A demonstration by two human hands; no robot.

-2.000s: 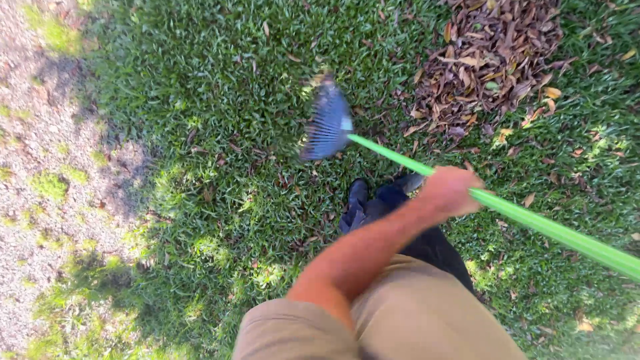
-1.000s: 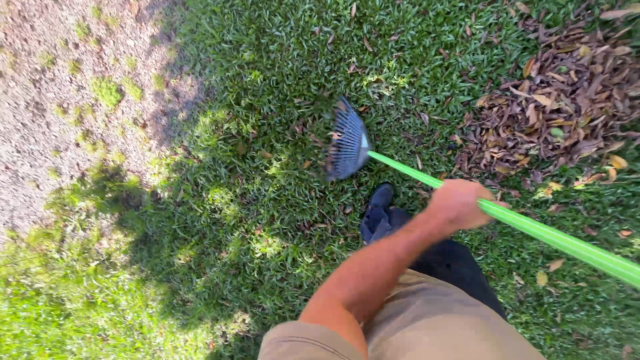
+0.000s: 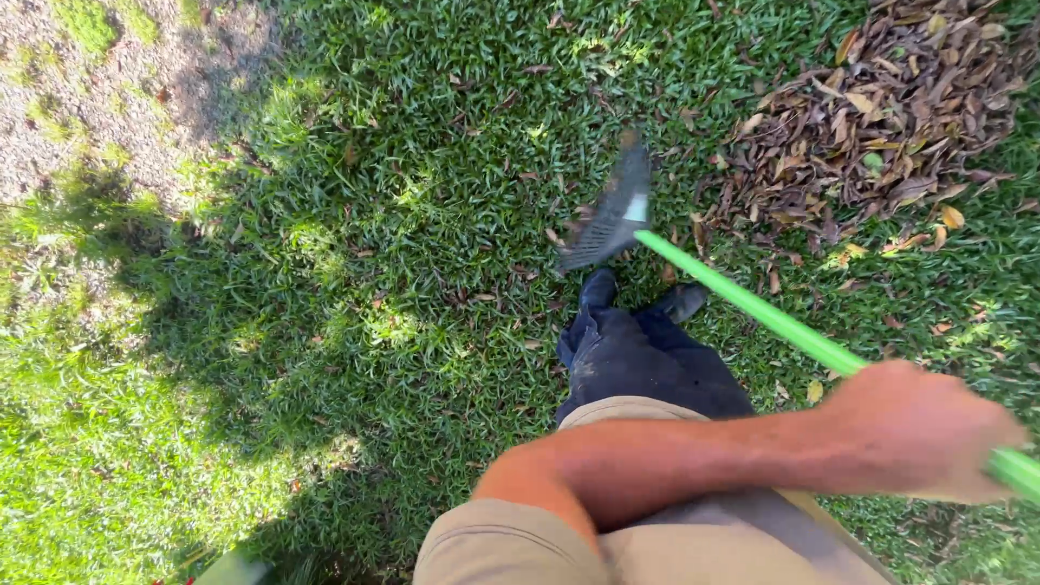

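Note:
My left hand (image 3: 918, 431) is closed around the bright green pole (image 3: 756, 313) of a leaf rake, with the forearm reaching across my body from the left. The pole slants up and left to the dark fan-shaped rake head (image 3: 613, 215), which is blurred and lies on the grass just beyond my shoes. A few brown leaves are by its tines. Right of the rake head is a heap of dry brown leaves (image 3: 886, 122). The pole's other end runs out of view at the right edge, and my right hand is not in view.
My dark shoes (image 3: 599, 288) stand on the grass (image 3: 439, 244) close to the rake head. Scattered leaves lie about the lawn. Bare, gravelly ground (image 3: 154, 89) is at the upper left. A pale green object (image 3: 234, 570) is partly seen at the bottom left edge.
The rake head has moved toward the leaf heap and now lies nearer to it. My left hand, still on the pole, has moved to the right.

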